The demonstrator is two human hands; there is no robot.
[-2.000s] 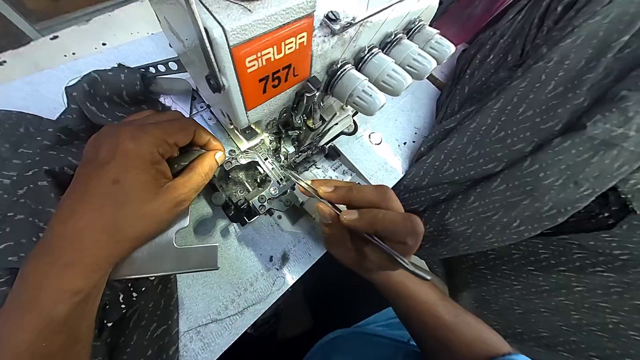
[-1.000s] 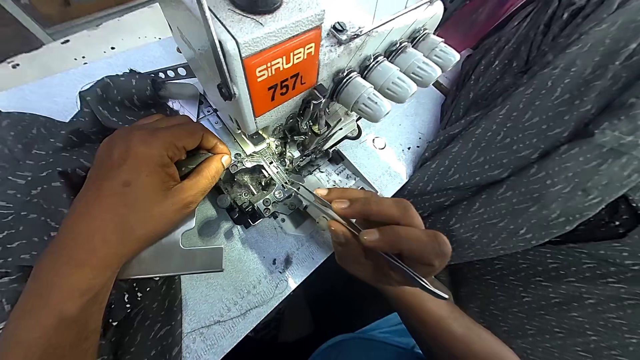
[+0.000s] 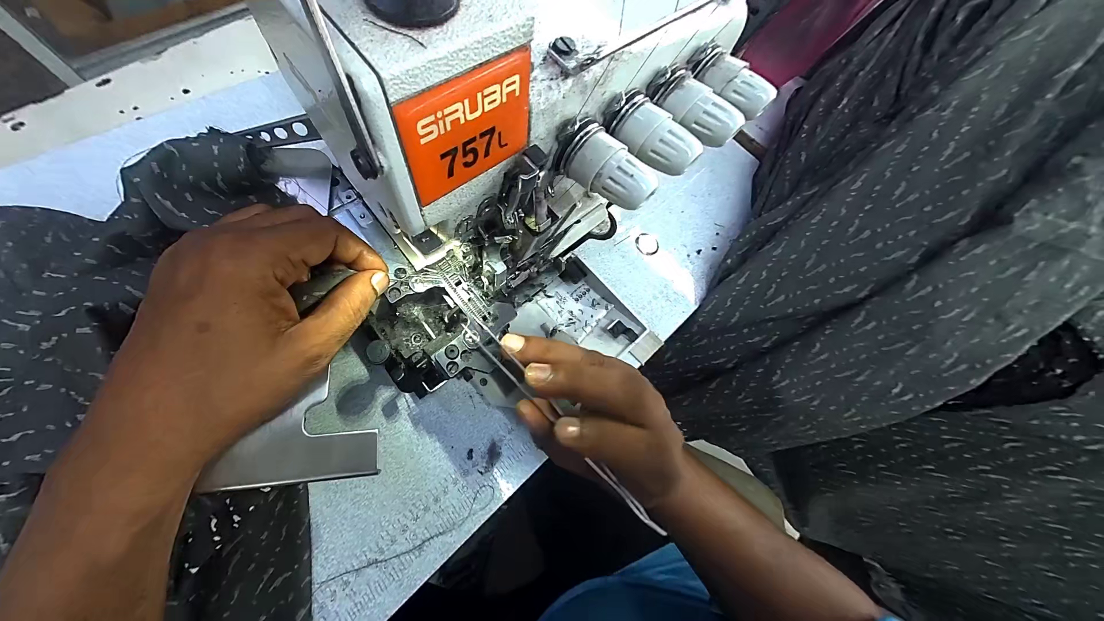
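Note:
My left hand point(image 3: 250, 302) pinches an edge of dark flecked fabric point(image 3: 198, 177) between thumb and forefinger, just left of the needle area of a Siruba overlock sewing machine point(image 3: 569, 52). In my right hand point(image 3: 604, 414) are slender metal tweezers point(image 3: 509, 371), their tips pointing up and left at the machine's feed dogs point(image 3: 466, 297). The looper area around them lies exposed and dusty with lint. Whether the tips grip a thread cannot be told.
Grey tension knobs point(image 3: 660, 142) line the machine's front. A metal cover plate point(image 3: 336, 453) lies under my left wrist. Flecked dark fabric point(image 3: 914, 259) hangs in a large heap at right. A loose thread point(image 3: 405, 552) lies on the white table point(image 3: 362, 517).
The tweezers have turned in my right hand and now lie lower between the fingers. My left hand keeps its pinch on the fabric.

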